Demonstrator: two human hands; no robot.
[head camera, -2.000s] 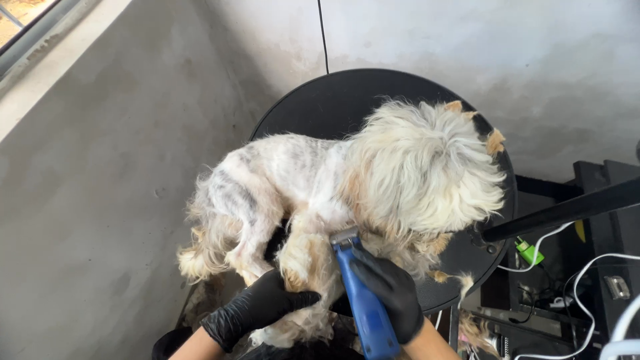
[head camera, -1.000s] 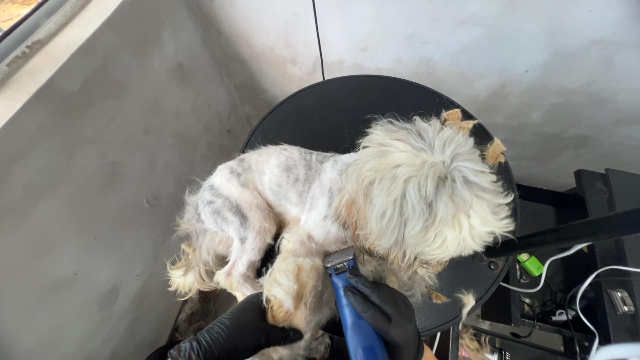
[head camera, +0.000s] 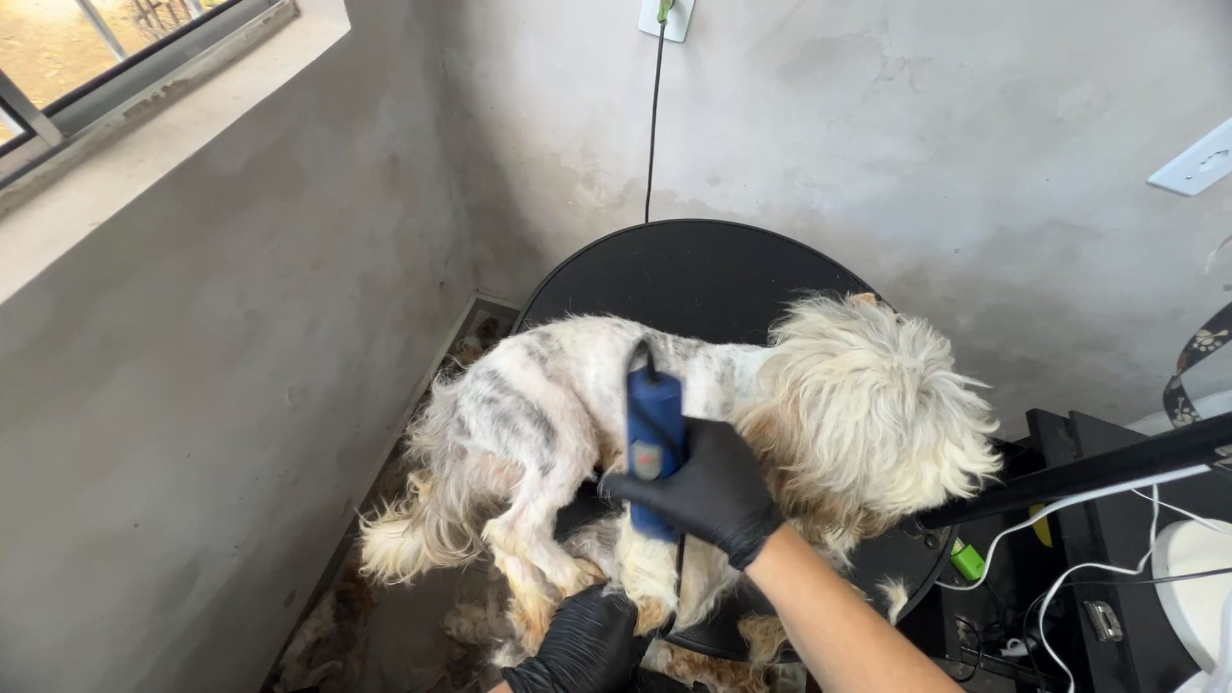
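Observation:
A partly clipped white and grey dog (head camera: 539, 404) lies on its side on a round black table (head camera: 703, 274), its long-haired head to the right. My right hand (head camera: 707, 491), in a black glove, is closed round a blue electric hair clipper (head camera: 654, 433). The clipper's cord end points up and its lower end lies over a front leg; the blade is hidden. My left hand (head camera: 589, 643), also black-gloved, holds a front paw (head camera: 654, 614) of the dog near the table's lower edge.
Cut hair (head camera: 332, 626) lies on the floor at the lower left. A black bar (head camera: 1088, 472) reaches the table from the right. White cables (head camera: 1054, 587) and a green plug (head camera: 966, 560) are beside black furniture (head camera: 1126, 539). A black cord (head camera: 654, 125) hangs from the wall outlet.
The clipper has turned over: its blade end pointed up against the dog's chest before, and now its cord end is up. My right hand has moved left, over the front legs. The view has shifted.

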